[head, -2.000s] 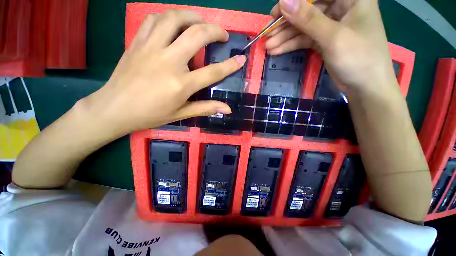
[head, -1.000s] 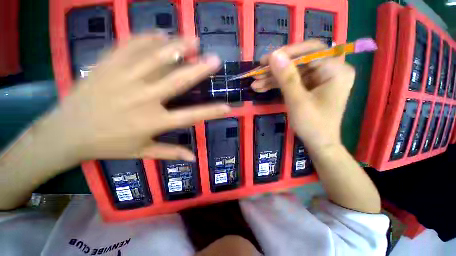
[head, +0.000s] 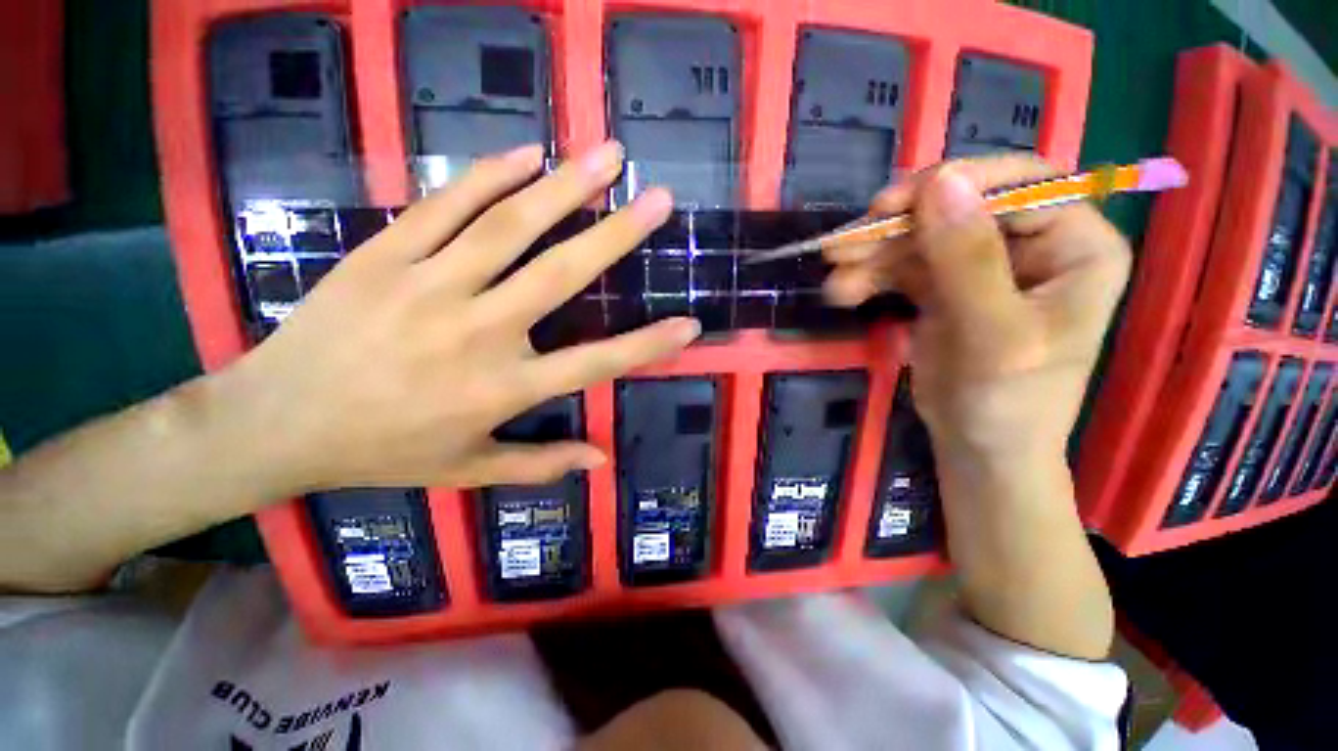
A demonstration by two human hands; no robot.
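Observation:
The glossy sticker carrier sheet (head: 668, 275) with a grid of dark squares lies across the upper row of phones. My left hand (head: 455, 330) lies spread over the sheet, palm down, holding nothing. My right hand (head: 998, 286) holds the tweezers (head: 880, 228) like a pen. Their silvery tip touches or is just above the sheet, right of my left fingertips. The two upper-left phones, one of them a phone (head: 448, 103), have a dark square sticker (head: 508, 71) near the top. The other upper phones show small slots there instead.
The red foam tray (head: 741, 352) holds two rows of phones; the lower-row phones have dark squares, like this phone (head: 668, 440). More foam trays (head: 1174, 367) with phones stand at the right. Red foam (head: 30, 103) is at the upper left, on the green bench (head: 110, 176).
The tray sits further left in view than two seconds ago. My left hand has left the top-row phone and spread over the sheet. The tweezers' tip has moved from that phone down to the sheet.

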